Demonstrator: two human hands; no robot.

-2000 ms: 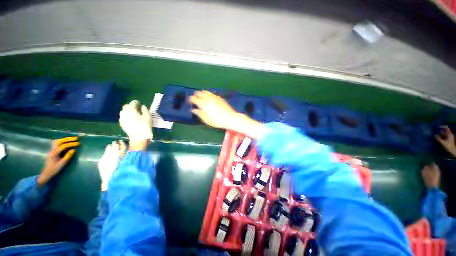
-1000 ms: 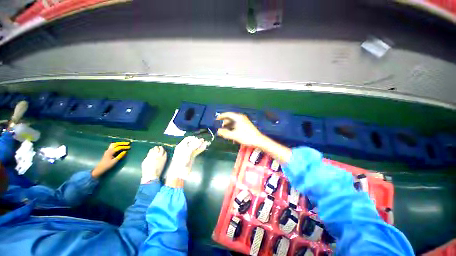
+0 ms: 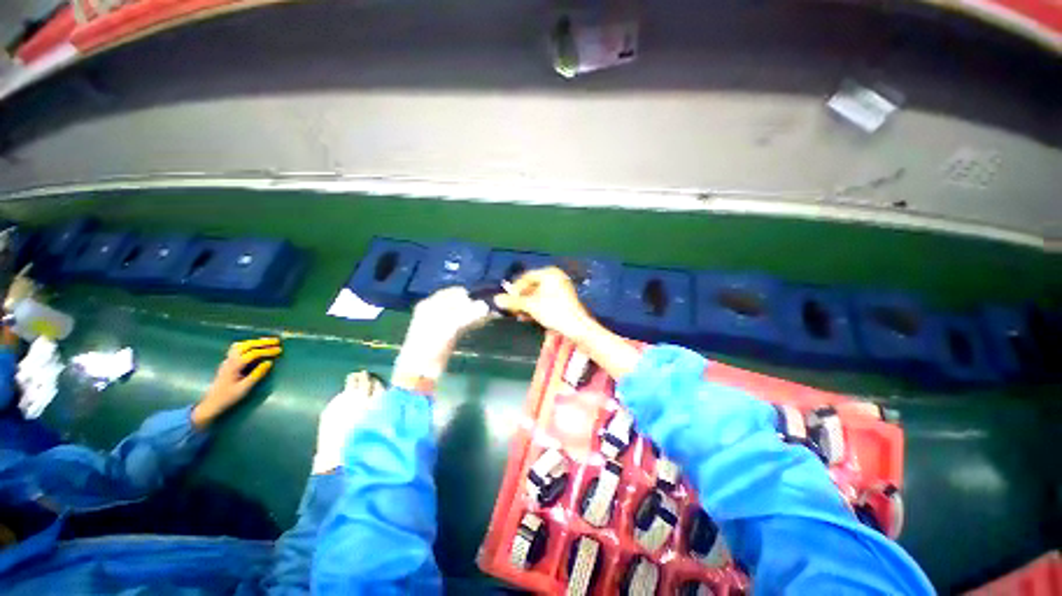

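My left hand (image 3: 437, 328), in a white glove, and my bare right hand (image 3: 545, 298) meet just in front of the blue box row. Both hold a small black piece (image 3: 489, 300) between their fingertips; its details are blurred and partly hidden. A red tray (image 3: 503, 530) lies below my right forearm, with black-and-pale pieces (image 3: 601, 494) in its pockets, some hidden by my sleeve. Blue boxes with dark recesses (image 3: 656, 300) stand in a row behind my hands. One blue box (image 3: 451, 267) shows a small pale mark on top.
A neighbour's white-gloved hand (image 3: 347, 417) and yellow-fingered hand (image 3: 233, 382) rest to the left. White paper (image 3: 354, 305) lies by the row's left end. More blue boxes (image 3: 250, 270) and white crumpled material (image 3: 41, 375) are farther left. A grey panel (image 3: 466, 140) runs behind the belt.
My left hand has moved right from beside the paper, and my right hand has come down from the boxes to meet it at the black piece. The camera view has also shifted.
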